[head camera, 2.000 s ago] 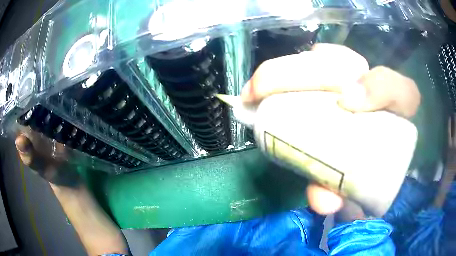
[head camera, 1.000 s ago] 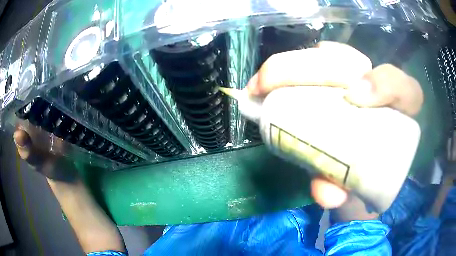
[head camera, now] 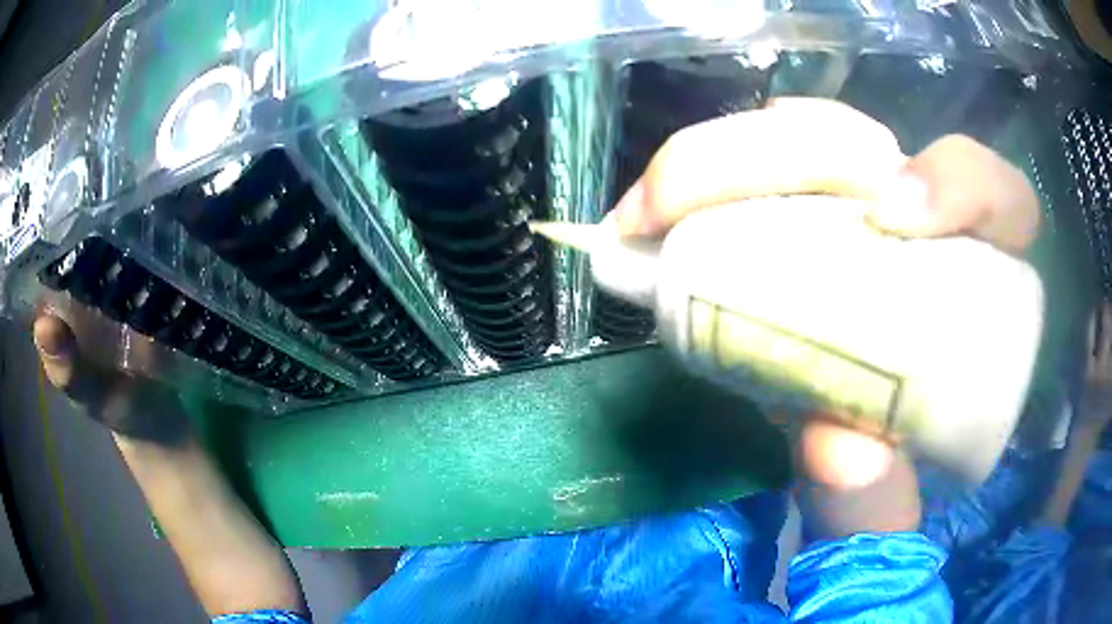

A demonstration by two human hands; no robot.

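My right hand point(head camera: 841, 171) is closed around a white squeeze bottle point(head camera: 854, 293) with a dark-outlined label. Its thin pale-yellow nozzle point(head camera: 562, 232) points left, at the right side of a row of black ring-like parts point(head camera: 470, 232); whether it touches them I cannot tell. The rows sit in a clear plastic tray point(head camera: 366, 92), divided by clear, greenish ribs point(head camera: 402, 262). My left hand point(head camera: 104, 366) holds the tray's left side, its fingers partly seen through the plastic. The bottle and my right hand hide part of the rows on the right.
A green mat point(head camera: 488, 451) with pale marks lies under the tray, its front edge close to my blue smock point(head camera: 573, 579). Blue cloth and part of an arm of another person point(head camera: 1037, 536) show at the right edge. Grey floor shows at the left.
My right hand and the bottle have shifted slightly right, and the bottle lies a little flatter. The nozzle stays by the same black row. The tray and my left hand have barely moved.
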